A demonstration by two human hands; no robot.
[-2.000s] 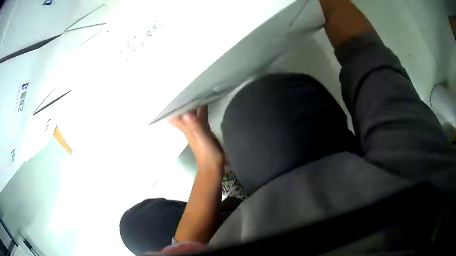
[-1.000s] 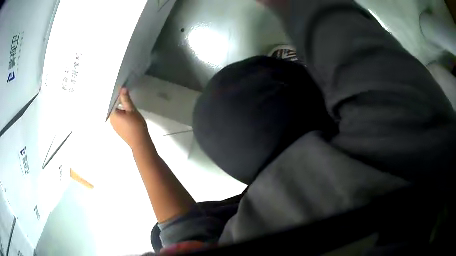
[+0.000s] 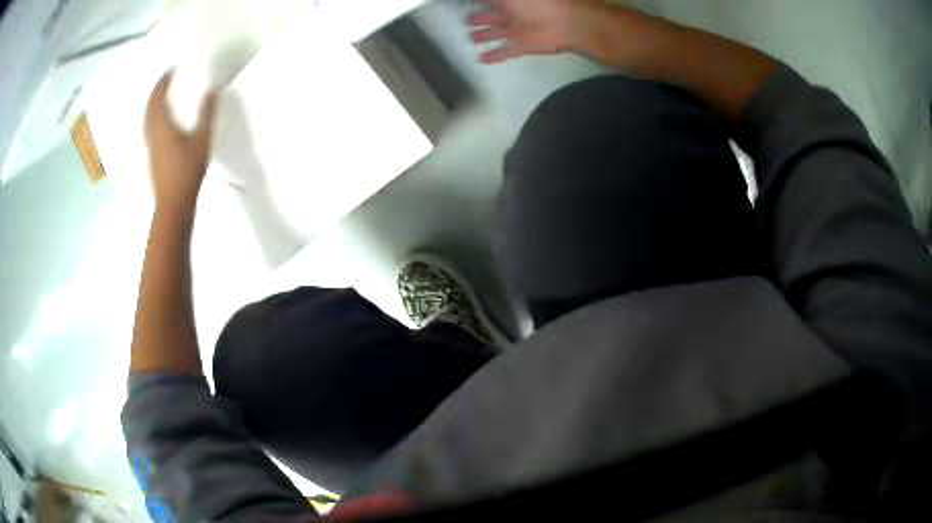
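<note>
A white camera box [image 3: 327,133], overexposed, lies low in front of me, its corner towards my knees. More white boxes adjoin it at the upper left, and glare hides the edges between them. My left hand [image 3: 181,138] is at the left of these boxes, thumb and fingers apart, over or against a white surface; contact cannot be told. My right hand [image 3: 526,29] is at the top, right of the box, empty with its fingers spread.
A small tan-orange piece [image 3: 88,149] sits low at the stack's left edge. My knees and a patterned shoe [image 3: 431,291] are close below the box. The pale shiny floor [image 3: 61,306] shows around them. Blurred brown items are at the lower left.
The large white box beside my left hand no longer stands tilted before me. My right hand has come into view, open. My left hand has moved up and left, and the view has shifted.
</note>
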